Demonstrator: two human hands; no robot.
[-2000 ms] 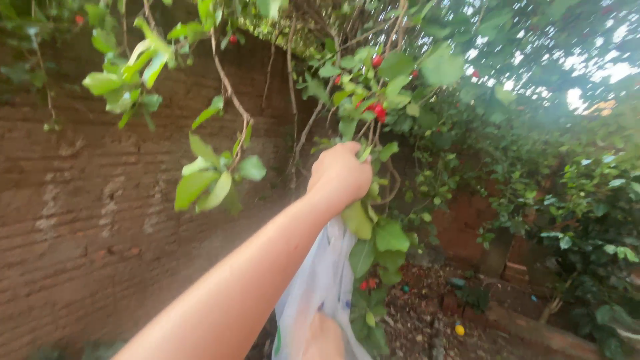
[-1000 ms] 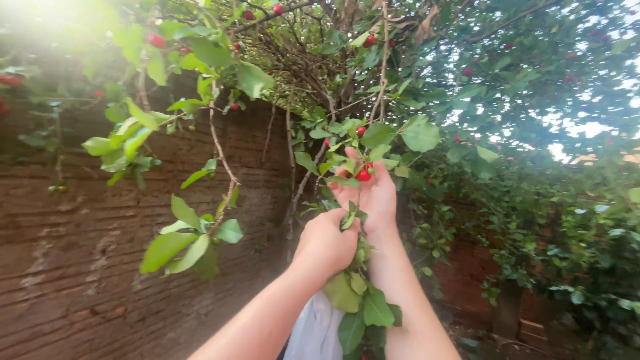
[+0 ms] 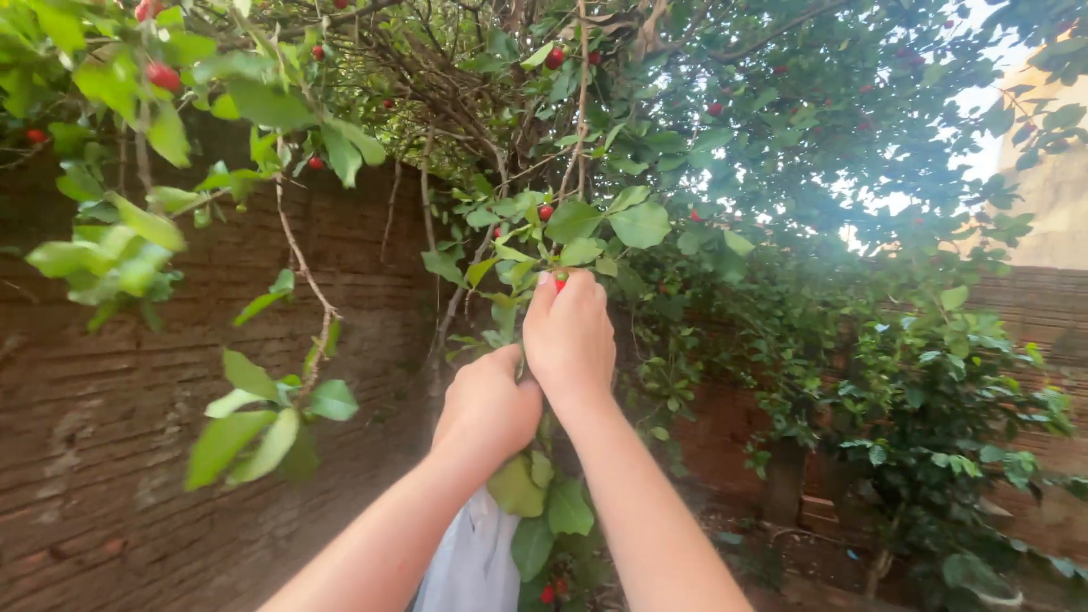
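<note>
My left hand (image 3: 489, 404) is closed around a leafy branch (image 3: 521, 361) at the middle of the view. Just above and to its right, my right hand (image 3: 571, 331) has its fingers closed on a red berry (image 3: 560, 281), part of which shows between thumb and fingers. Another red berry (image 3: 546, 212) hangs among leaves above the right hand. Below the left hand hangs a whitish plastic bag (image 3: 476, 552), partly hidden by the forearm and leaves; what holds it is hidden. Low beside the bag, a few red berries (image 3: 548, 593) show among leaves.
A brick wall (image 3: 127, 382) runs along the left. A thin twig (image 3: 293, 242) with leaves hangs before it, at left. More red berries (image 3: 163, 76) hang upper left. Dense foliage (image 3: 765, 340) and a dark green shrub (image 3: 926, 442) fill the right side.
My right hand, its fingers spread by a red berry one second ago, is now closed on a berry. My left hand keeps its grip on the branch.
</note>
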